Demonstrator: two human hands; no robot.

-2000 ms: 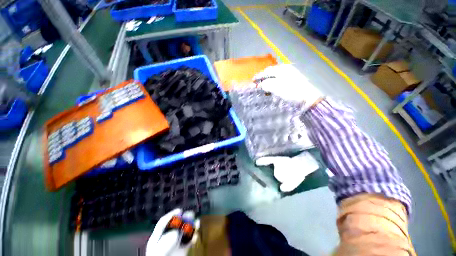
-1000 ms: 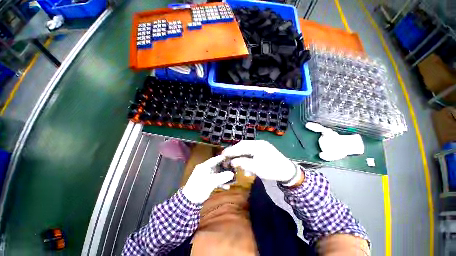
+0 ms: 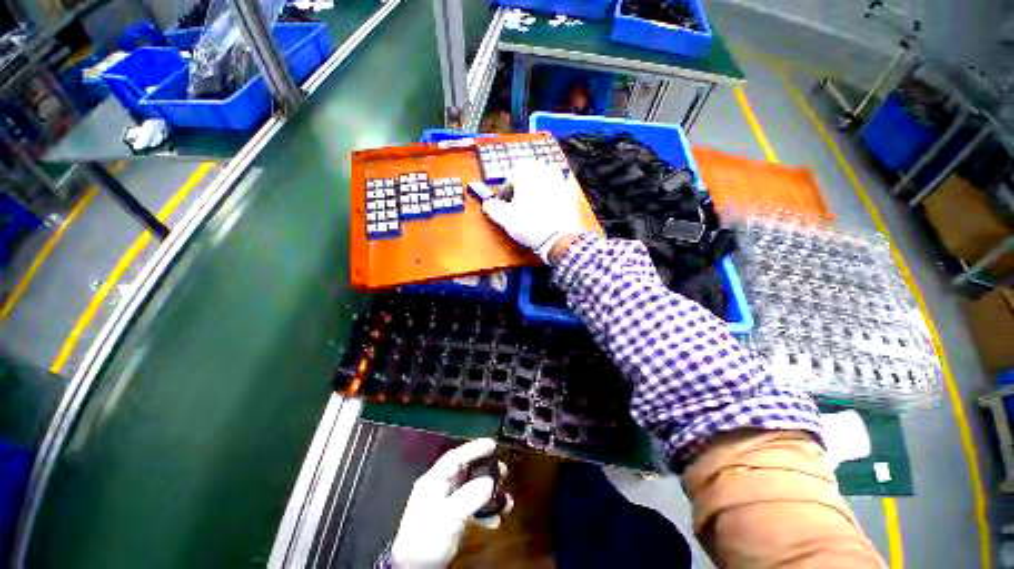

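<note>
My right hand (image 3: 535, 208), in a white glove, reaches over the orange board (image 3: 445, 250). Its thumb and fingertips are at a blue-and-white part (image 3: 483, 190) near the board's right side; whether they grip it I cannot tell. More blue-and-white parts (image 3: 415, 195) lie in groups on the board. My left hand (image 3: 447, 507), also in a white glove, is low in front of me below the bench edge. It holds a dark unit (image 3: 485, 489), mostly hidden by the fingers.
Rows of black units with orange edges (image 3: 467, 367) line the bench front. A blue bin of black parts (image 3: 743, 310) stands behind my right forearm. Clear blister trays (image 3: 845, 311) and a white glove (image 3: 847, 436) are at right. A green conveyor (image 3: 239, 333) runs along the left.
My hands were together over my lap; my right hand has moved up and forward to the orange board. My left hand has stayed low with the dark unit. The view has shifted.
</note>
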